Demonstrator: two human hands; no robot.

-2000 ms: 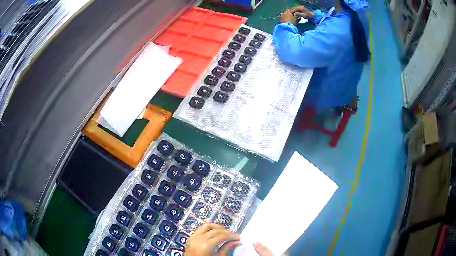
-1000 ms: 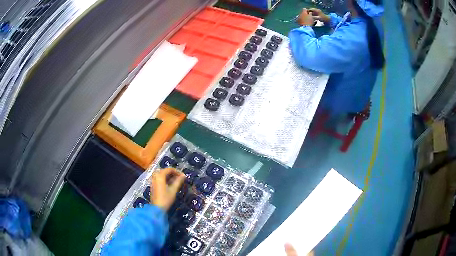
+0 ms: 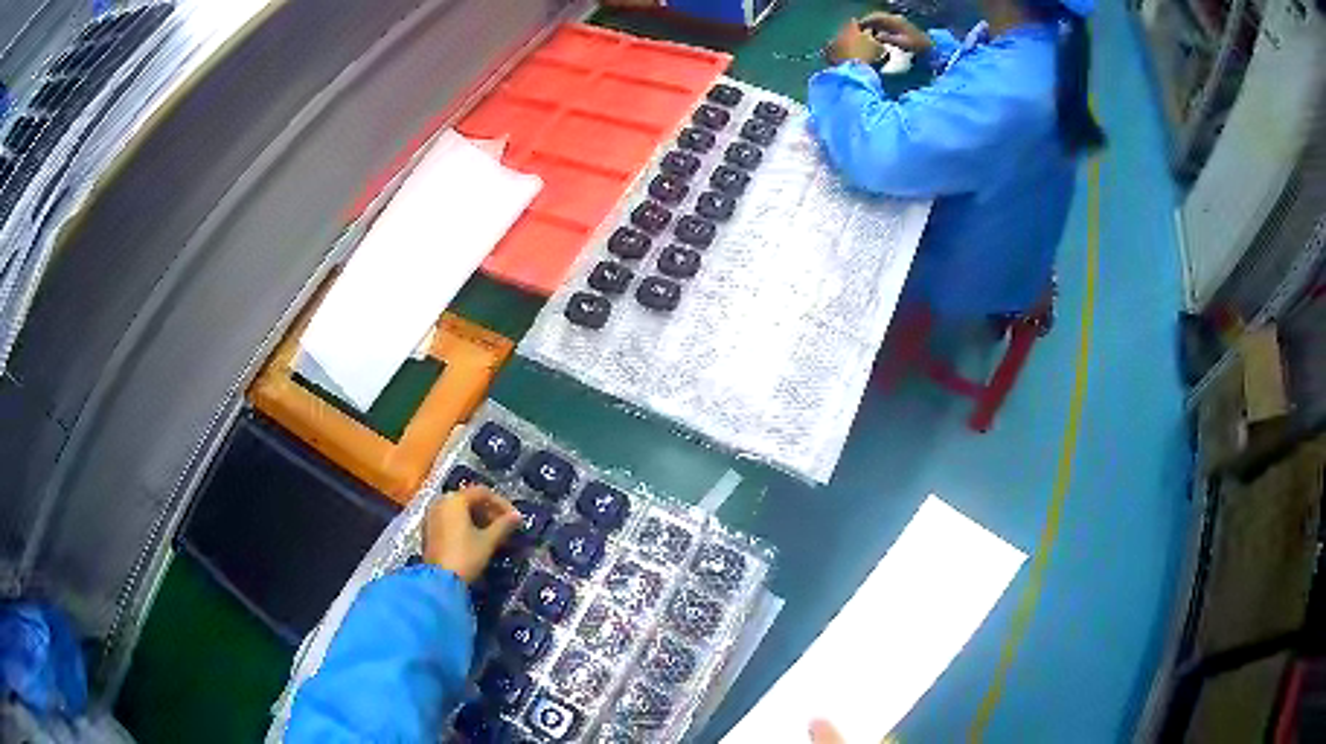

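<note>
My left hand (image 3: pixel 468 532), in a blue sleeve, is over the left part of the near clear blister tray (image 3: pixel 593 628). Its fingertips are bent close together beside a black part (image 3: pixel 531 520); whether they hold anything small is hidden. The tray has rows of black parts at left and silvery empty pockets at right. One lower part (image 3: pixel 553 717) shows a bright white square with a dark ring. My right hand (image 3: pixel 825 733) is mostly cut off by the bottom edge; a fingertip lies on a long white sheet (image 3: pixel 894 618), held right of the tray.
A second tray (image 3: pixel 785 291) with black parts lies farther up the green bench. Behind it is a red-orange tray (image 3: pixel 582 138). White paper (image 3: pixel 422 262) lies on an orange frame (image 3: pixel 473 381), above a black tray (image 3: pixel 284 509). A person in blue (image 3: pixel 945 160) sits at upper right.
My left hand has moved from the white sheet to the black parts at left, and stays there since a second ago. The white sheet has tilted lower to the right; the whole view shifted slightly.
</note>
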